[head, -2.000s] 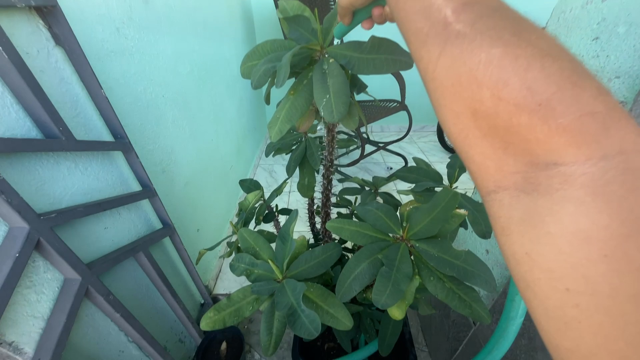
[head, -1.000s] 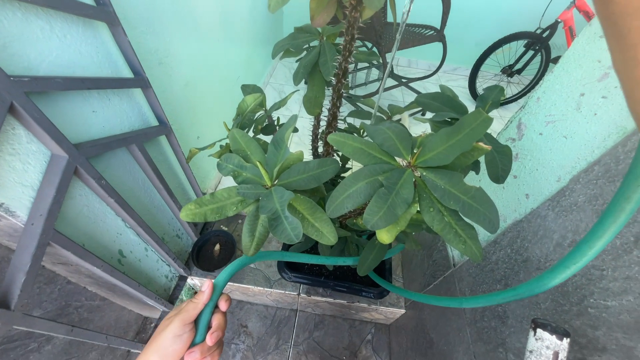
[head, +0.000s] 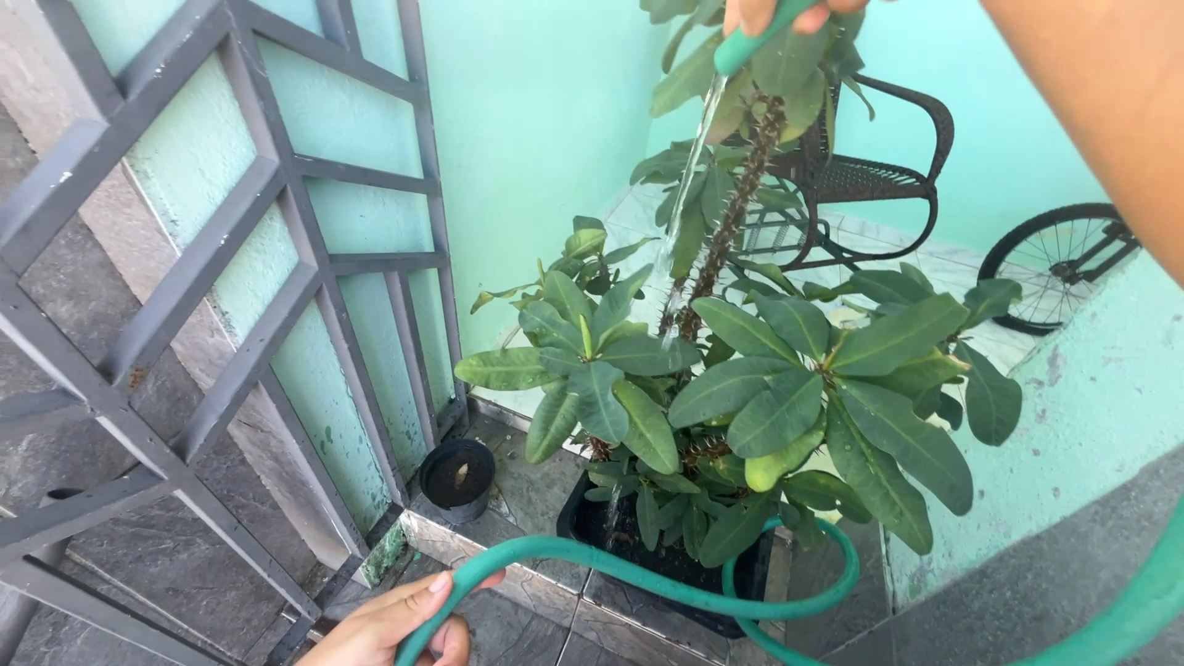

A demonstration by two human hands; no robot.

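Note:
At the top, my right hand [head: 786, 14] grips the end of a green garden hose [head: 740, 51], partly cut off by the frame. Water [head: 686, 185] streams from it down among the leaves of a thorny-stemmed plant [head: 777, 398] in a dark rectangular planter [head: 629, 546]. At the bottom left, my left hand [head: 407, 624] is closed around a lower stretch of the same hose, which loops across the front of the planter.
A grey metal gate [head: 296, 185] stands at the left. Beside the planter is a small black pot [head: 458, 476] with soil. Behind are a woven rocking chair [head: 879, 176] and a bicycle wheel [head: 1064, 264]. A low green wall [head: 1082, 435] rises at the right.
My left hand, out of view two seconds ago, holds the hose low at the left. My right hand, out of view one second ago, shows again at the top. The view has shifted.

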